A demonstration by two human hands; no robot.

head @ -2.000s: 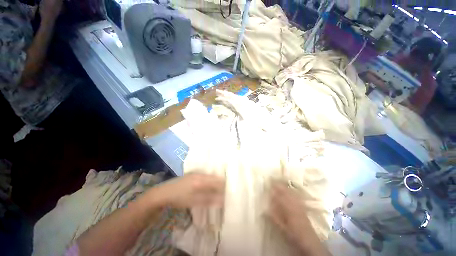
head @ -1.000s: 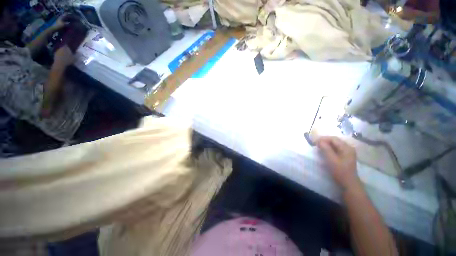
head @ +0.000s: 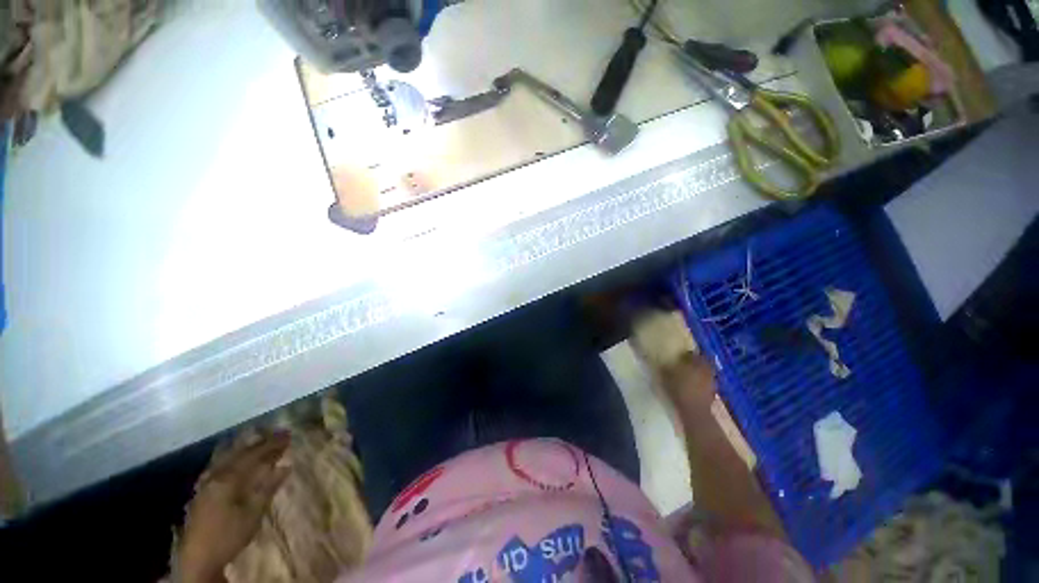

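Observation:
My left hand (head: 237, 499) lies on gathered cream cloth (head: 313, 501) at the lower left, below the table edge; whether its fingers grip the cloth is unclear. My right hand (head: 664, 338) is low beside the basket, under the table's front edge, blurred and partly in shadow; what it holds cannot be told. A pale flat piece (head: 655, 438) shows left of my right forearm. The sewing machine head (head: 353, 34) is at the top, with the presser foot and needle (head: 393, 100) over the bare needle plate bed (head: 456, 148).
A bent silver arm (head: 564, 105), a dark screwdriver (head: 619, 74) and yellow-handled scissors (head: 786, 137) lie right of the needle. An open box (head: 894, 80) holds small coloured items. A blue basket (head: 877, 342) with scraps stands below right. Cream cloth (head: 86, 46) lies at the upper left.
The view has swung right and down to the machine bed and my lap. My right hand has gone from the table top to below its edge. My left hand has come into view.

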